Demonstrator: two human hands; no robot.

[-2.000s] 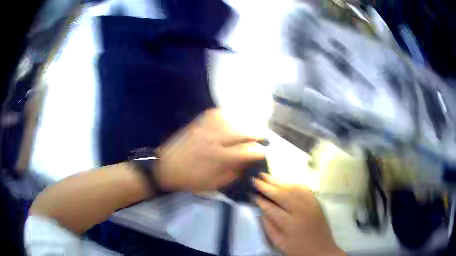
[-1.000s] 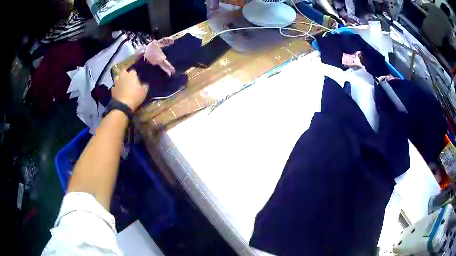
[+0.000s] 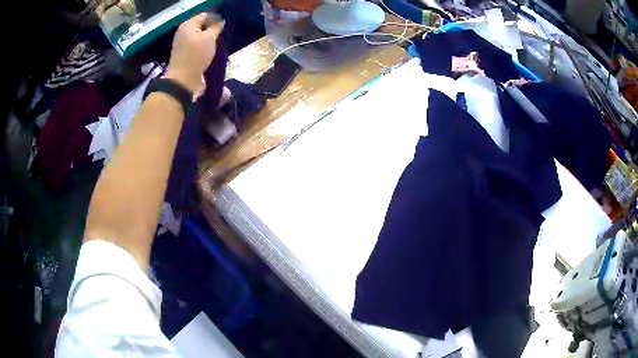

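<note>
My left hand [image 3: 195,47] is raised at the upper left, closed on the top of a dark navy piece [image 3: 187,150] that hangs down over the cardboard's left edge. Small navy cut pieces [image 3: 269,85] lie on the brown cardboard surface [image 3: 318,91] beside it, with something pale pink among them, blurred. A large navy garment panel [image 3: 448,231] lies draped over the white table [image 3: 315,189]. My right hand is not in view.
The sewing machine head [image 3: 591,280] stands at the lower right. A small fan [image 3: 348,17] and a white cable are at the back. More navy cloth with a pink tie [image 3: 465,63] lies at the back right. A blue bin [image 3: 217,262] is below left.
My left hand has risen from the stack on the cardboard, and a dark piece now hangs from it. The view has shifted slightly, showing more of the machine head.
</note>
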